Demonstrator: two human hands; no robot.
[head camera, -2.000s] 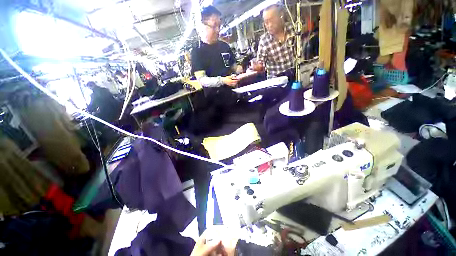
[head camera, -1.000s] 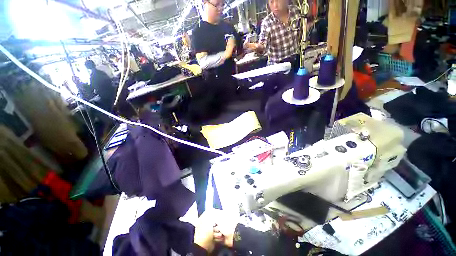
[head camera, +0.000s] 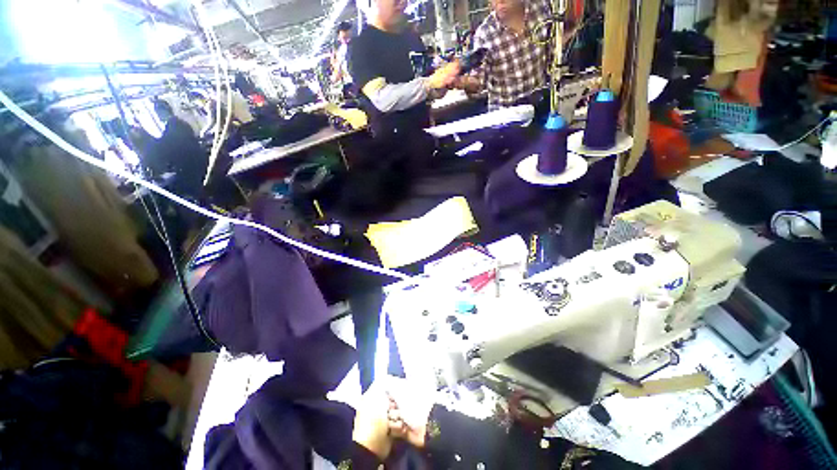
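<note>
The cream-white sewing machine (head camera: 587, 312) stands in front of me, its head end washed out by lamp glare. My left hand (head camera: 373, 424) and my right hand (head camera: 409, 424) are close together just left of the needle area, small and overexposed. Whether they grip cloth there I cannot tell. Purple fabric panels (head camera: 275, 303) lie bunched on the table's left side and reach down to my left sleeve. A dark strip of cloth (head camera: 368, 335) runs up from my hands past the machine head. The needle and presser foot are hidden in glare and behind the arm.
Snips with reddish handles (head camera: 532, 407) and a tan wooden strip (head camera: 665, 386) lie on the white table (head camera: 633, 436). Two purple thread cones (head camera: 552, 151) stand behind the machine. A pale yellow piece (head camera: 424, 231) lies beyond it. Two people stand further back. A turquoise basket (head camera: 725, 112) is at far right.
The view has shifted slightly. My hands stay close together left of the needle area, with more of my dark sleeves showing than at first. The people behind have moved their arms.
</note>
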